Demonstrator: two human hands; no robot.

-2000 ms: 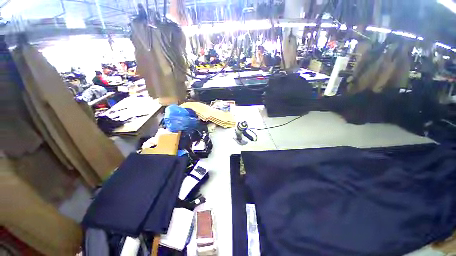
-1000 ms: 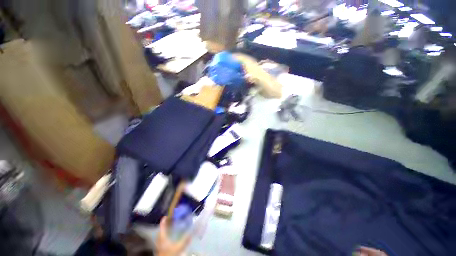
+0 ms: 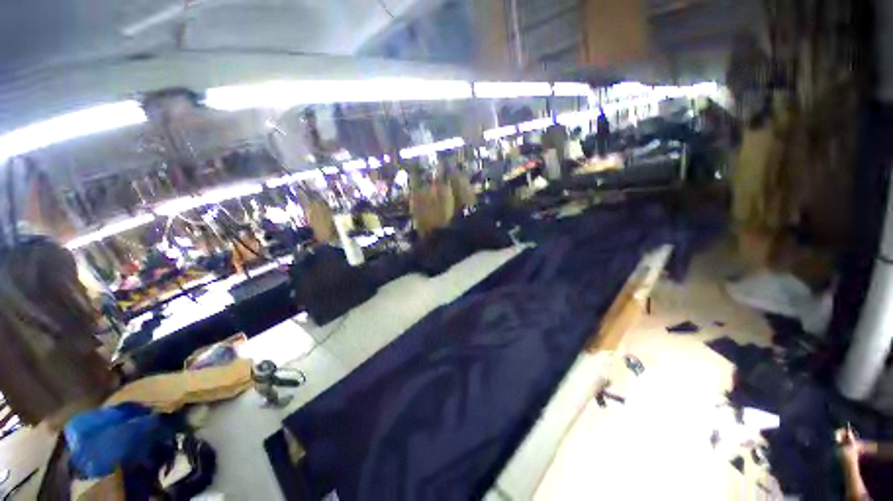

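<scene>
Navy fabric (image 3: pixel 431 382) lies wrinkled along the long table, from the bottom centre far back to the upper right. A hand (image 3: pixel 850 455), which looks like my right hand, is small, blurred and cut off at the lower right edge, beyond the table's near edge and apart from the fabric. Whether it holds anything cannot be told. My left hand is out of the picture.
The pale table edge (image 3: pixel 553 416) runs diagonally, with dark scraps (image 3: pixel 774 377) on the floor right of it. A small metal tool (image 3: pixel 272 382) stands left of the fabric, near tan templates (image 3: pixel 186 387) and a blue plastic bag (image 3: pixel 113 440). A white pipe (image 3: pixel 874 328) stands at the right.
The view has swung right and up from the stacked pieces to the fabric's length and the floor. My left hand, seen low with a bluish object a second ago, is out of view.
</scene>
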